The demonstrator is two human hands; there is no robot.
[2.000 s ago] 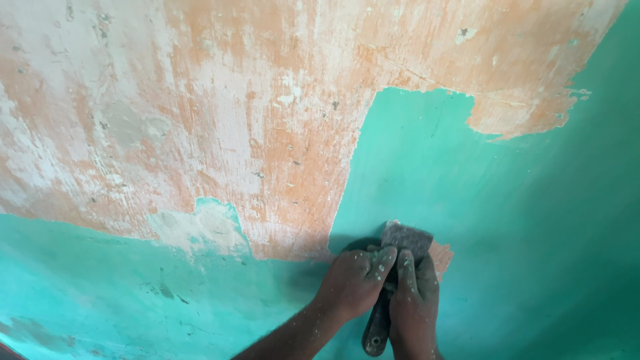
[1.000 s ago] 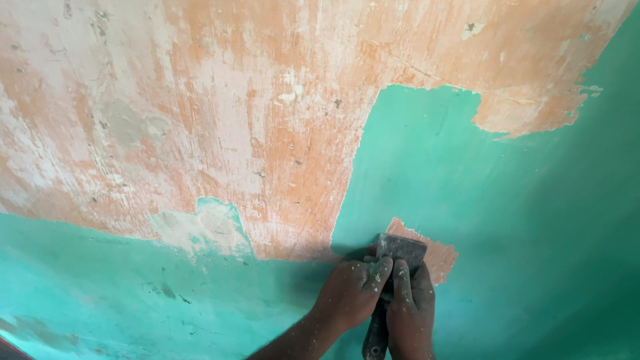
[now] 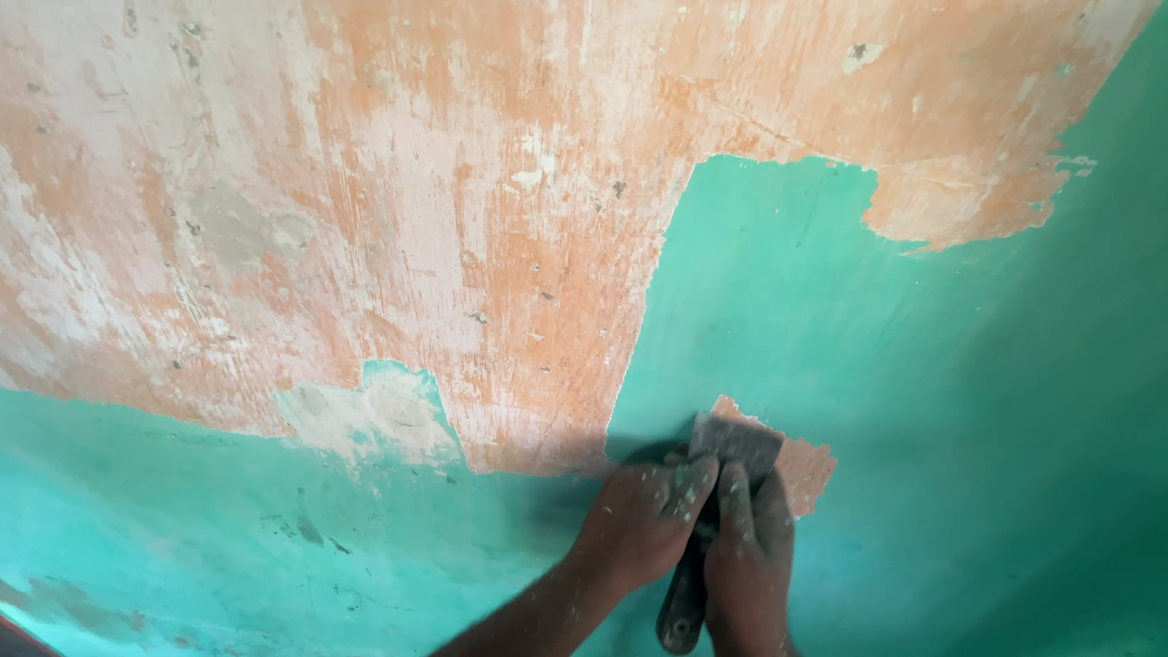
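A paint scraper with a wide metal blade [image 3: 737, 443] and a dark handle lies against the green-painted wall [image 3: 766, 301]. My left hand [image 3: 643, 520] grips it from the left, thumb on the lower part of the blade. On the right side, my right hand [image 3: 750, 547] holds the same scraper, its thumb beside the left one. The handle's end sticks out below, between my wrists. Around the blade's upper edge and to its right shows a small bare orange patch [image 3: 808, 474] with jagged edges. White flecks cover both hands.
A large stripped area of orange and whitish plaster [image 3: 511, 237] fills the upper left and top of the wall. A pale grey-white patch [image 3: 374, 411] borders the green paint at lower left. Dark scuffs [image 3: 310, 529] mark the green paint below it.
The small bare patch around the blade has grown; two seconds ago only a bit showed at the blade's right. Both hands and the scraper have shifted slightly about it.
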